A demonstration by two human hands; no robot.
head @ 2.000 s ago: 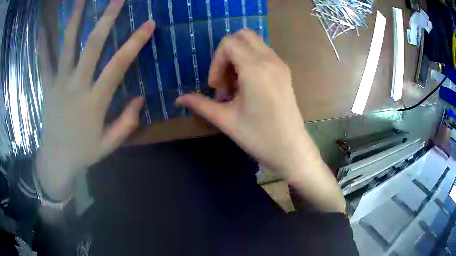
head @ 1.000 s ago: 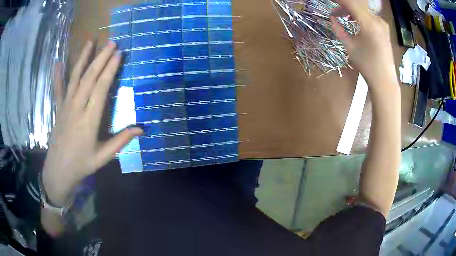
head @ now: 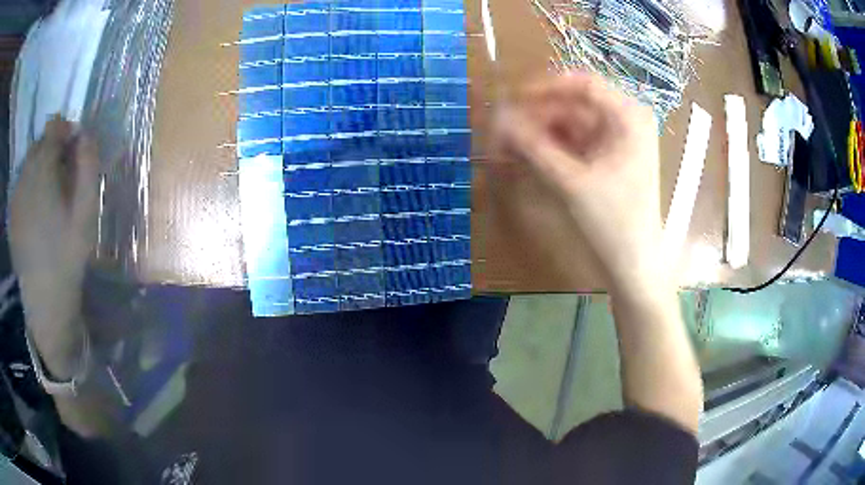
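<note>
The solar cell string [head: 356, 161] lies on the brown tabletop in front of me, blue with silver lines and thin wires sticking out at its side edges. A white strip [head: 266, 227] covers the lower part of its left edge. My left hand [head: 62, 204] is at the far left, over the white sheets beside the long ribbon bundle [head: 123, 123]; its fingers are blurred. My right hand [head: 588, 152] is right of the string, above the tabletop, fingers curled and blurred. I cannot tell whether either hand holds anything.
The short ribbon pile [head: 635, 47] lies at the upper right. A thin silver piece [head: 488, 28] shows beside the string's upper right edge. Two white strips [head: 736, 180] lie at right, near a crumpled white wipe [head: 783, 128] and a black cable [head: 801, 256]. White sheets [head: 57, 66] lie at far left.
My left hand has left the string's left edge and moved left to the ribbons. My right hand has come from the short ribbon pile back toward the string.
</note>
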